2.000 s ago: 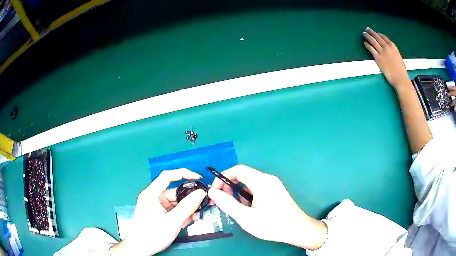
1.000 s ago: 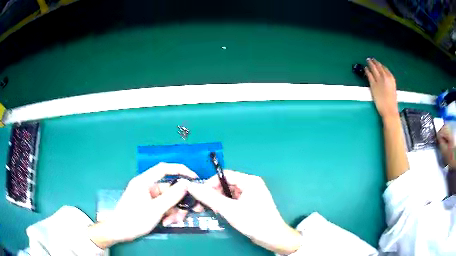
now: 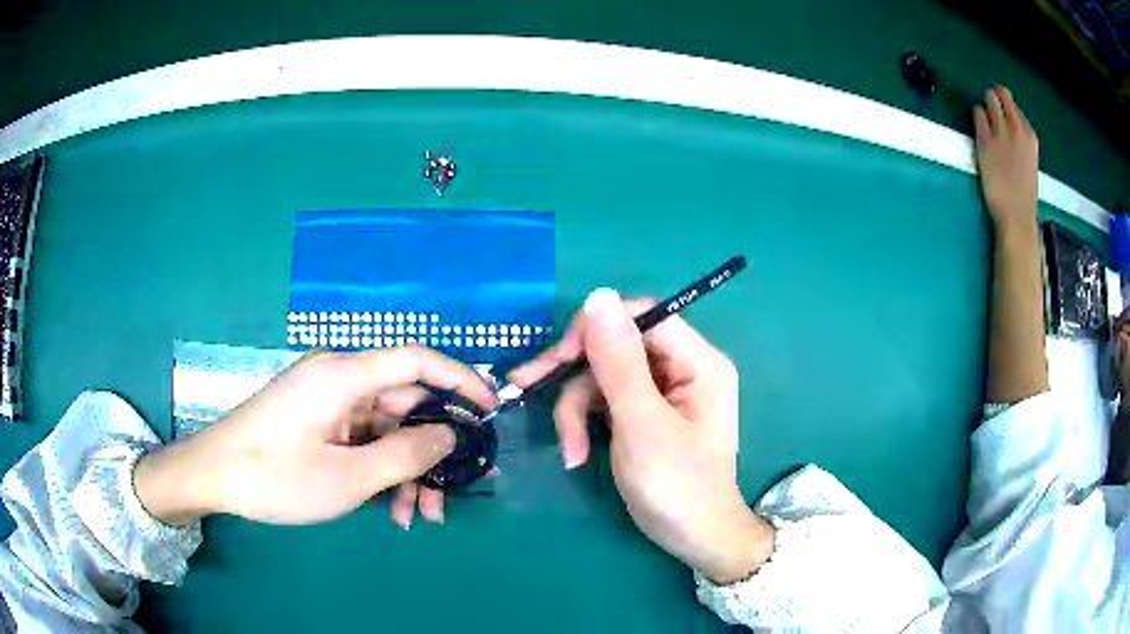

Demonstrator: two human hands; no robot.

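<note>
My left hand (image 3: 328, 434) holds a round black housing (image 3: 461, 456), with the thumb over its face and fingertips showing below it. My right hand (image 3: 663, 427) holds black tweezers (image 3: 669, 306) slanting down to the left, their tip at the housing's upper right edge. Whether the tip holds a part is too small to tell. A blue sheet (image 3: 421, 263) lies beyond my hands, with rows of white dots along its lower edge. A small pile of tiny components (image 3: 439, 171) lies above the sheet. A clear plastic bag (image 3: 229, 384) lies partly hidden under my left hand.
A component tray (image 3: 15, 285) is cut off at the left edge. A white strip (image 3: 496, 65) borders the belt. A neighbour's hand (image 3: 1006, 143) lies across it at right, near a black unit (image 3: 917, 73) on the belt. A parts tray (image 3: 1076, 282) stands at far right.
My view has tilted downward. My right hand has drawn back from my left, and the tweezers now point at the housing. The white dots on the sheet are uncovered. The neighbour's hand is off the black unit.
</note>
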